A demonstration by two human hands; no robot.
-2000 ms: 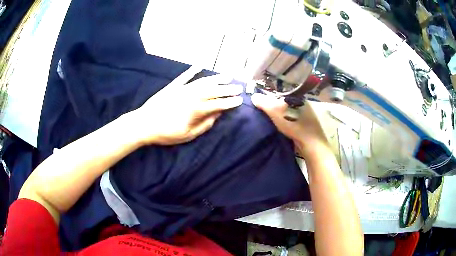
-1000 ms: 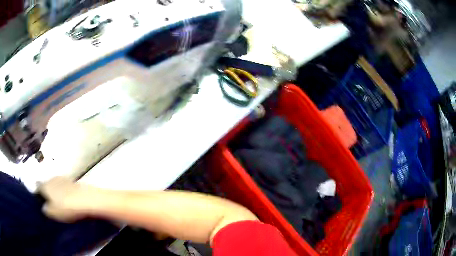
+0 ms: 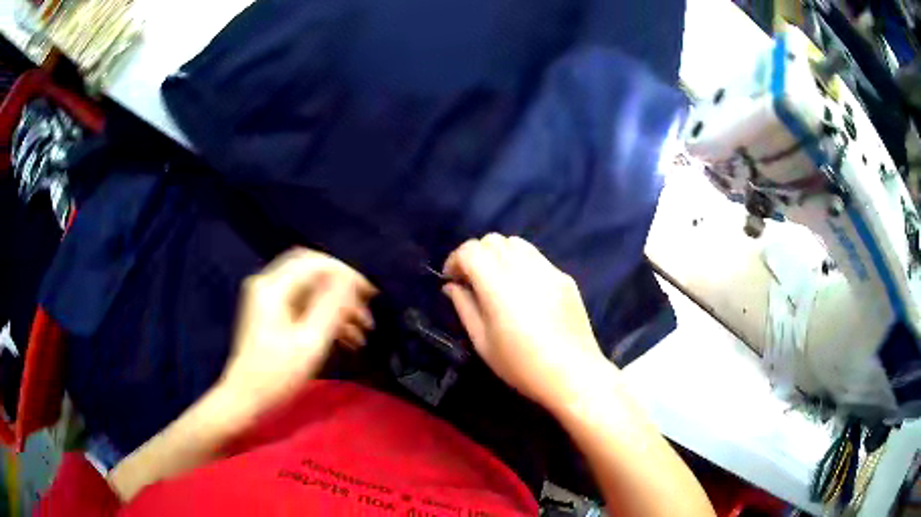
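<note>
Dark navy trousers [image 3: 333,111] lie spread over the white table and hang towards the lap. A smoother, brighter blue panel [image 3: 566,151] shows on them near the machine. My right hand [image 3: 510,298] is at the cloth's near edge, thumb and fingers pinched together with a thin, light line at the fingertips; what it is cannot be told. My left hand [image 3: 303,313] is to its left over the cloth, blurred, fingers curled; whether it holds anything cannot be told. The white sewing machine [image 3: 762,111] with a blue stripe stands at the right, its lamp lighting the cloth edge.
More navy cloth [image 3: 151,293] hangs at the left. A red-orange crate [image 3: 42,374] is partly visible at the left edge. Yellow and dark loops [image 3: 836,467] hang at the table's right edge. The white table's edge [image 3: 727,404] runs at the lower right.
The view has swung back from the red crate and machine end to the trousers. Both hands are now near the lap, away from the needle, and the cloth lies differently spread.
</note>
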